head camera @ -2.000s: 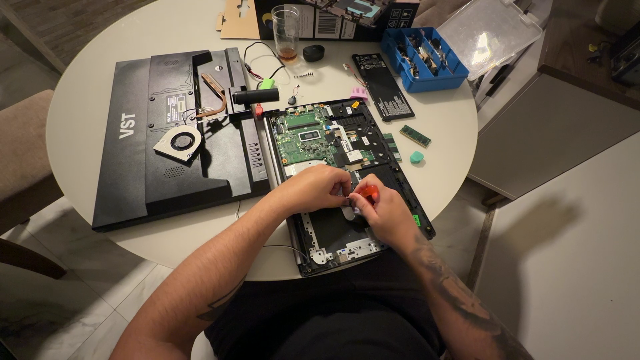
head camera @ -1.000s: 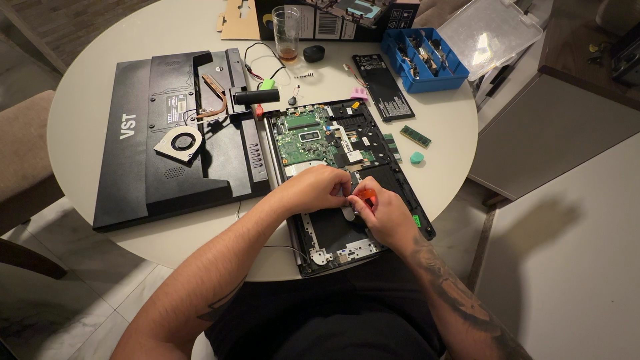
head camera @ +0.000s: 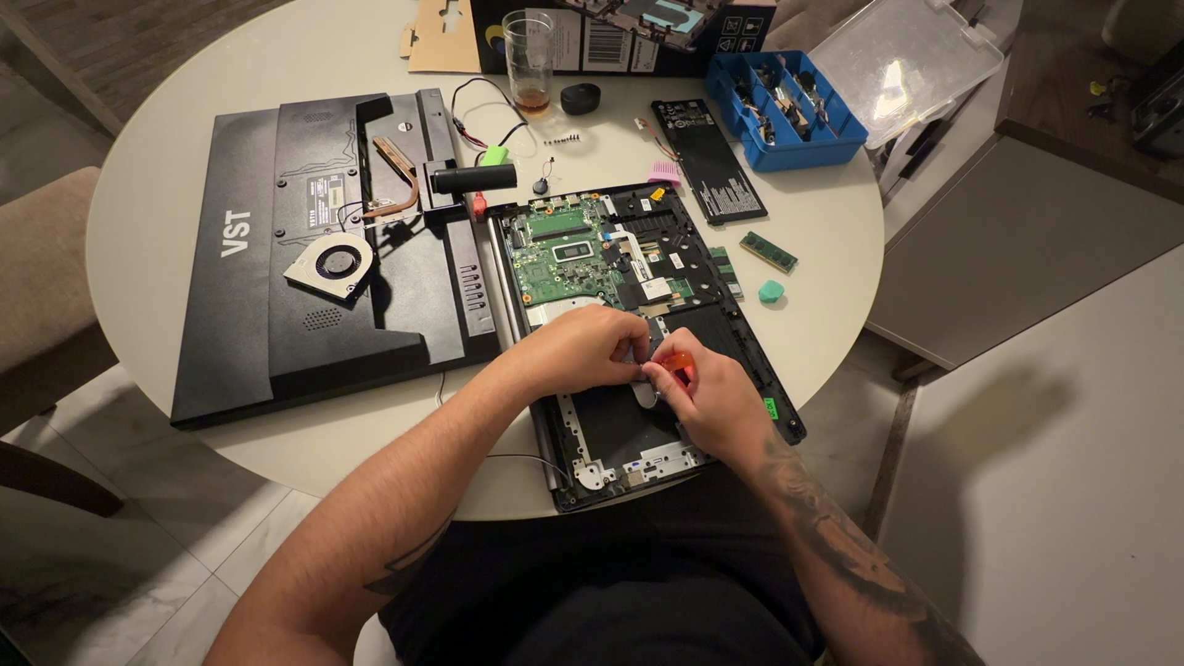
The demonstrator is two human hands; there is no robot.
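Observation:
An opened laptop base [head camera: 721, 333] lies on the round table, its green motherboard [head camera: 555, 254] bare at the upper left. Over the middle of the base, my right hand [head camera: 708, 393] grips a small orange tool [head camera: 680, 363], perhaps a screwdriver; its tip is not clearly visible. My left hand [head camera: 592, 347] meets it there, thumb and fingertips pinched near the tool; whether they hold something small is hidden. Just below the fingertips is a small rounded silvery part [head camera: 645, 395]. A laptop battery [head camera: 710, 162] and a memory module [head camera: 769, 252] lie off the base to the right.
A monitor [head camera: 240, 324] lies face down at left, with a cooling fan and copper heat pipe [head camera: 335, 264] on it. Screws [head camera: 562, 141], a glass [head camera: 529, 69] and a blue parts box [head camera: 805, 148] stand behind the laptop. Teal putty [head camera: 770, 291] is at right.

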